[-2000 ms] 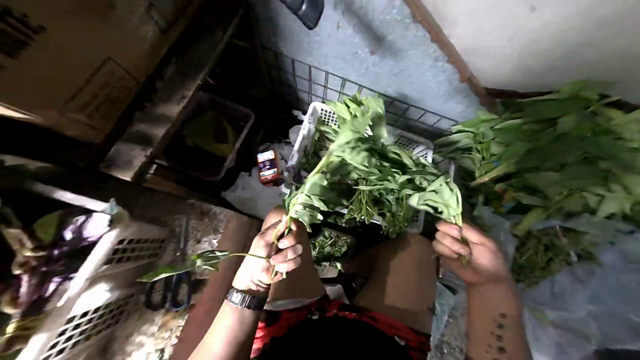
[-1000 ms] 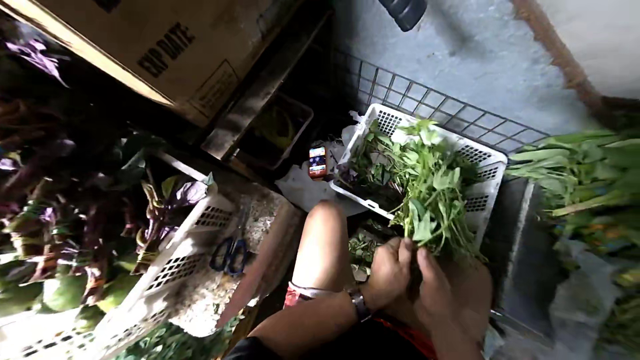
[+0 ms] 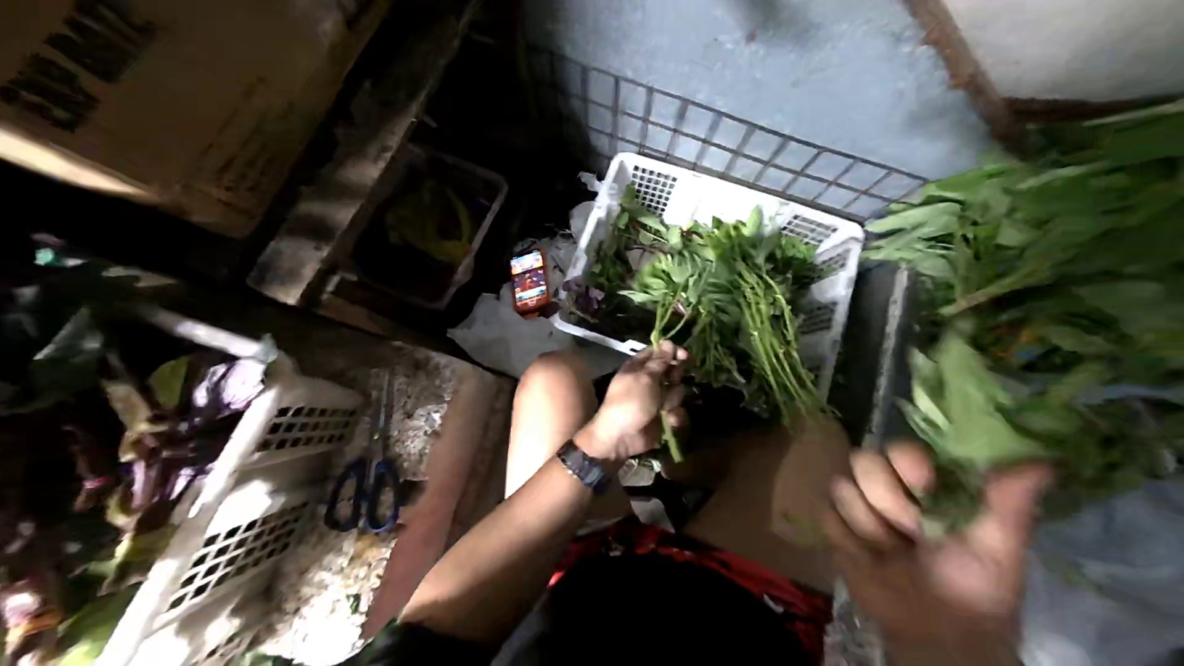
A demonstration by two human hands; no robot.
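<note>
My left hand [image 3: 643, 398], with a dark wristwatch at the wrist, is closed around thin green stems, whose leafy tops lean over the near rim of a white plastic basket [image 3: 712, 199]. More leafy greens [image 3: 731, 287] lie in that basket, their bare stems hanging over its near right side. At the lower right is my right hand [image 3: 934, 527], blurred, its fingers apart and curled beside a green leaf [image 3: 980, 416]; whether it grips the leaf cannot be told. Just beyond it lies a large heap of leafy greens [image 3: 1091, 277].
Blue-handled scissors [image 3: 365, 495] lie on a littered surface at left, beside a white crate [image 3: 236, 546] and purple-green vegetables [image 3: 139, 444]. A phone with a lit screen [image 3: 530, 280] lies left of the basket. Behind the basket stands a wire grid [image 3: 731, 139]; a cardboard box [image 3: 176, 92] is upper left.
My hands were together at the bunch over the basket one second ago; now they are apart, the right one out by the heap at right. The bunch now lies in the basket.
</note>
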